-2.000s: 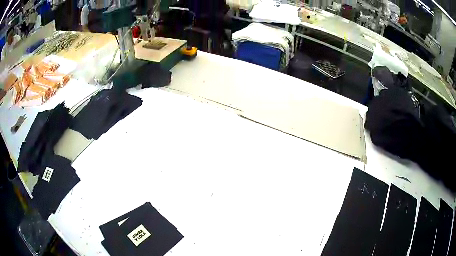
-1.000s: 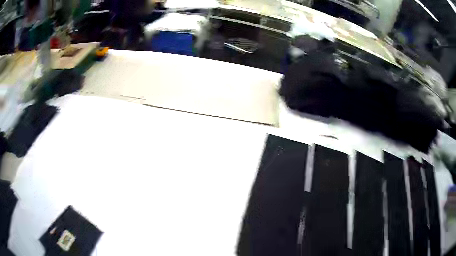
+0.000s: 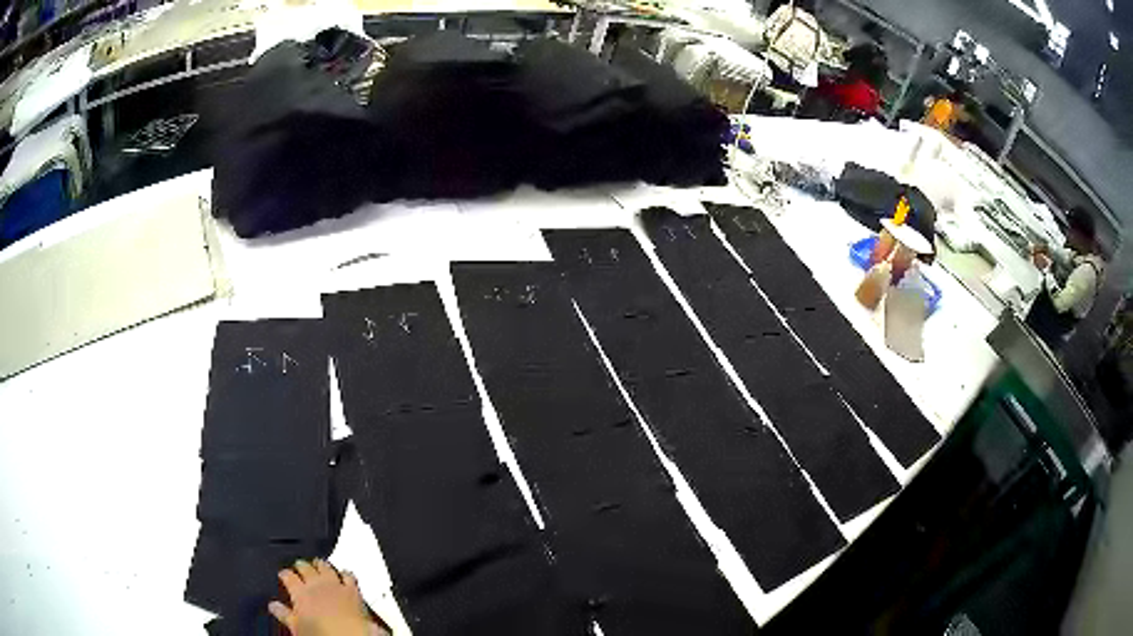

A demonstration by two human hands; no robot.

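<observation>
Long rows of overlapped black fabric panels (image 3: 429,435) lie side by side on the white table, with thin white gaps between them. Small white chalk marks show near their far ends. My right hand (image 3: 326,601) is at the bottom left, partly cut off by the lower edge. Its fingers are spread on the near end of the leftmost black row (image 3: 261,460). I cannot tell whether it grips a piece. A black piece sticks out at an angle beside this row. My left hand is not in view.
A large black fabric heap (image 3: 472,124) lies along the far side. A beige board (image 3: 106,292) is at the left. A blue tray (image 3: 864,255) with bottles (image 3: 905,317) stands at the right. A dark green machine or frame (image 3: 982,497) is at the lower right. A person (image 3: 1078,288) is at the far right.
The view has swung right, so the labelled pieces at the left are out of sight and the black rows now fill the middle. My right hand has come into view at the bottom.
</observation>
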